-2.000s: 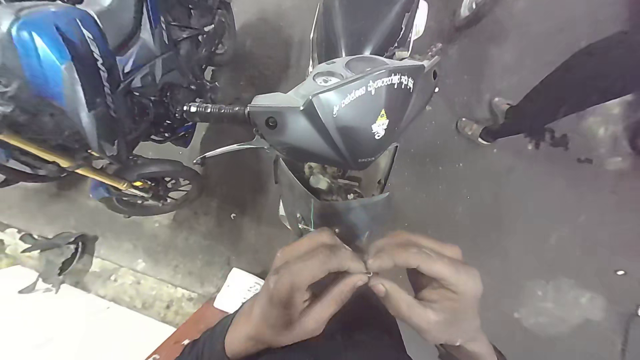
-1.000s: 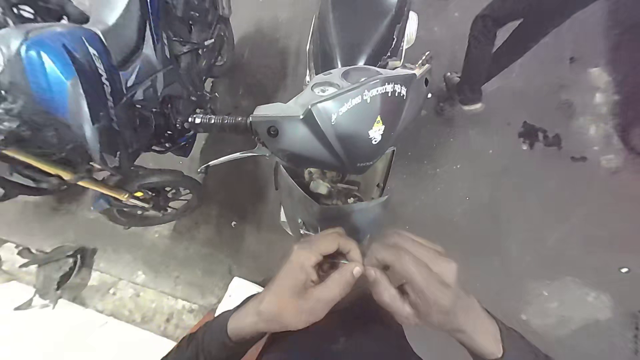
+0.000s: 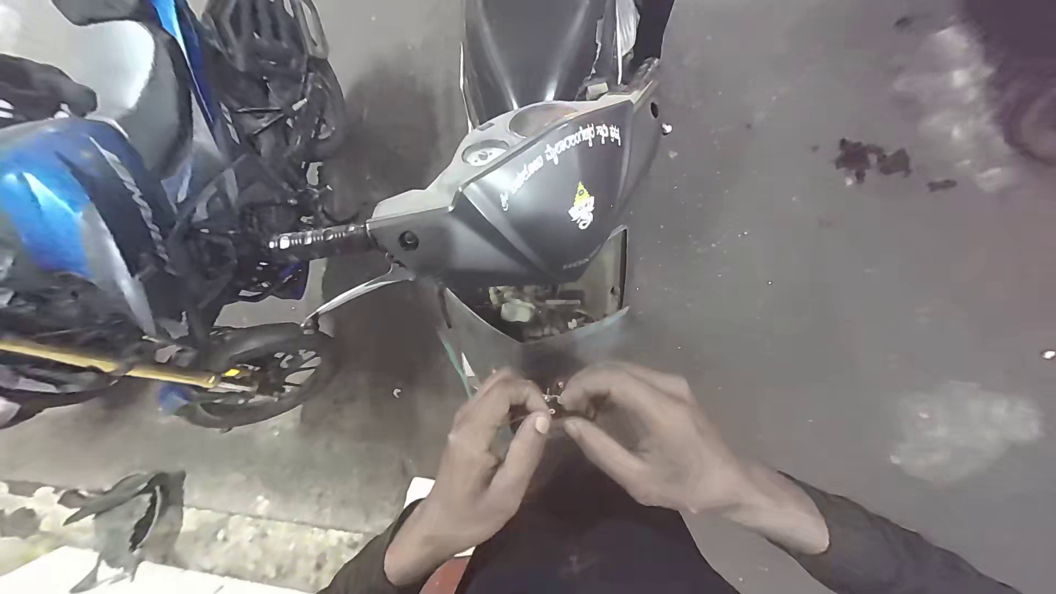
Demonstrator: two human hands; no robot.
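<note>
My left hand [image 3: 495, 454] and my right hand [image 3: 652, 437] are close together at the lower middle, fingertips almost meeting. A small thin metal piece [image 3: 552, 401] shows between them; its kind is too small to tell. My left thumb and forefinger pinch at its left side, and my right thumb and forefinger are at its right; whether the right ones grip it I cannot tell. Just beyond the hands stands a dark grey scooter, its handlebar cover [image 3: 536, 198] bearing writing and a yellow and white emblem. Below that cover, an opening [image 3: 553, 305] in the front panel shows inner parts.
A blue motorcycle [image 3: 74, 214] with a gold fork tube [image 3: 107, 363] stands at the left. The scooter's brake lever [image 3: 355, 295] sticks out toward it. A dark object [image 3: 124, 524] lies on the pale ledge at lower left. Dark stains [image 3: 873, 160] mark the floor at right.
The person's legs seen at the right earlier are out of view. My fingertips have parted slightly, with the small piece now showing between them. The view has shifted a little.
</note>
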